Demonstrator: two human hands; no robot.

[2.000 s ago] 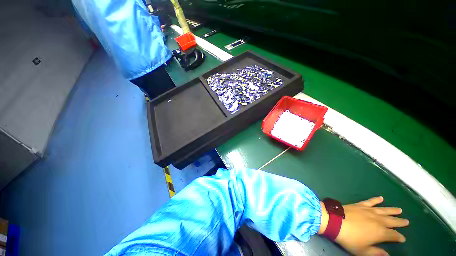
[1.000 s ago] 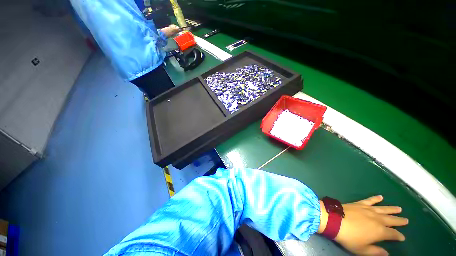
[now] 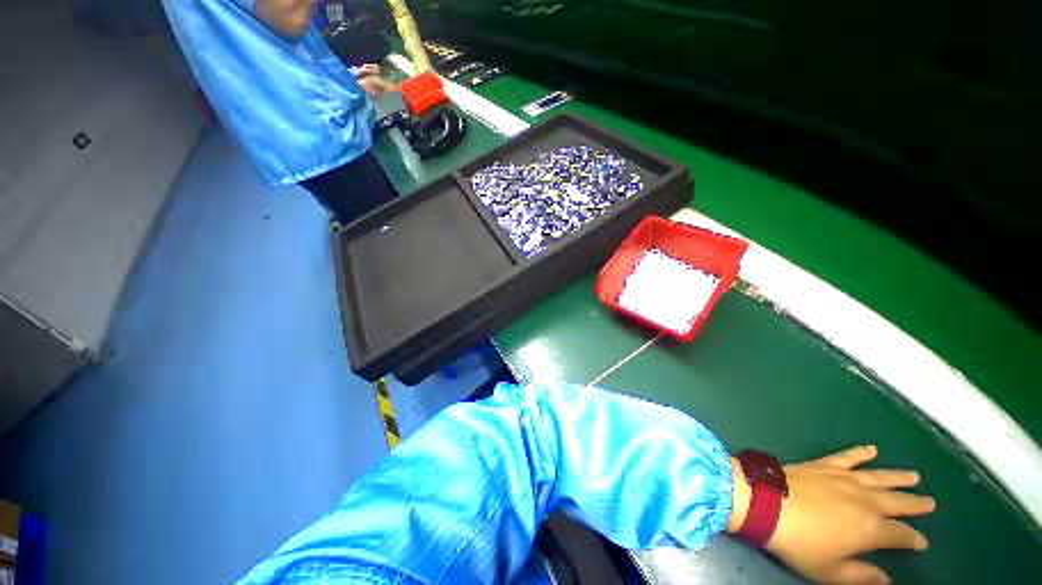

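My left hand (image 3: 846, 517) lies palm down on the dark-green bench at the lower right, fingers spread and holding nothing. A dark red strap (image 3: 760, 498) is around its wrist. A red bin (image 3: 724, 254) with small white pieces (image 3: 667, 290) stands on the bench above my forearm. Beside it, touching or nearly touching, is a black two-compartment tray (image 3: 514, 274). Its right compartment holds a heap of silver and blue-violet small parts (image 3: 553, 197); its left one holds only a tiny speck. My right hand is not in the picture.
A person in a blue smock (image 3: 274, 97) stands beyond the tray, a hand near another red bin (image 3: 422, 91). A black coiled object (image 3: 439, 133) lies by that bin. A white edge strip (image 3: 880, 338) curves between bench and green belt. Phone-like pieces (image 3: 548, 103) lie on the belt.
The other person's body has shifted and part of the head now shows at the top; a hand has come into view by the far red bin. My left hand has not moved.
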